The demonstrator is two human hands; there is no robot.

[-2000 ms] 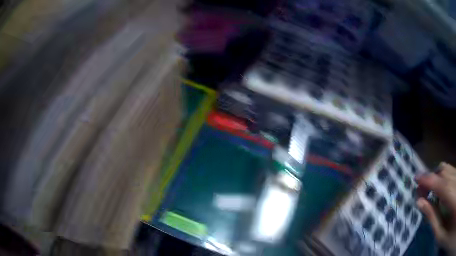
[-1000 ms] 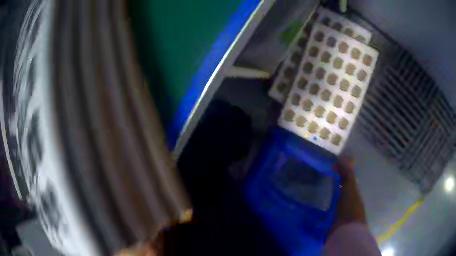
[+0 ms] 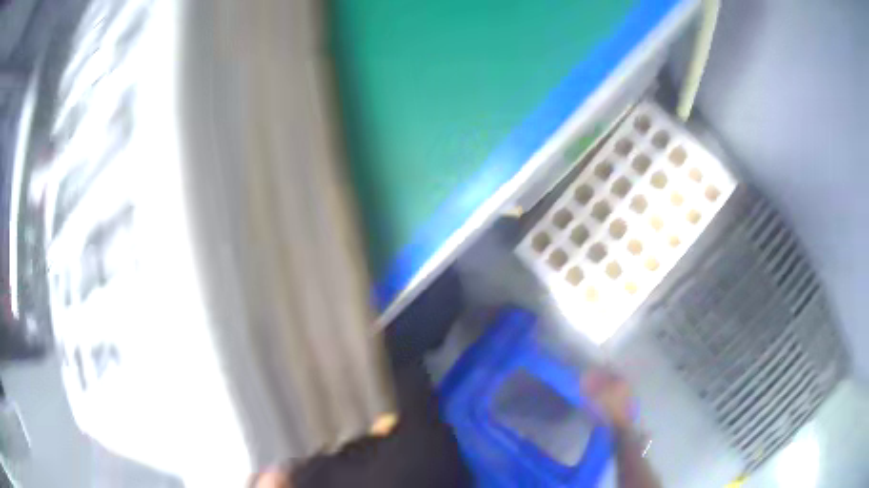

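A tall stack of trays (image 3: pixel 286 238) fills the left, with a bright white patterned tray surface (image 3: pixel 114 267) on its far left. Fingertips of my left hand (image 3: pixel 272 478) show small and blurred at the stack's bottom edge; the rest of the hand is hidden. My right hand (image 3: pixel 610 398) is blurred, its fingers on the right edge of a blue plastic stool-like object (image 3: pixel 457 381) with an oval opening. A white foam tray (image 3: pixel 602 329) with rows of tan pockets lies beyond the blue object, and no speakers can be made out in it.
The green mat (image 3: pixel 448 105) with a blue-taped edge (image 3: pixel 562 95) spans the top middle. A grey slatted grate or crate (image 3: pixel 762 334) lies right of the foam tray on a grey floor. A pale yellowish post (image 3: pixel 700 62) stands at the upper right. Dark clothing shows at bottom centre.
Two seconds ago my right hand was by a speaker-filled tray; one second ago it was at the blue object. Since then, the stack and mat have shifted right in view, the blue object slightly left.
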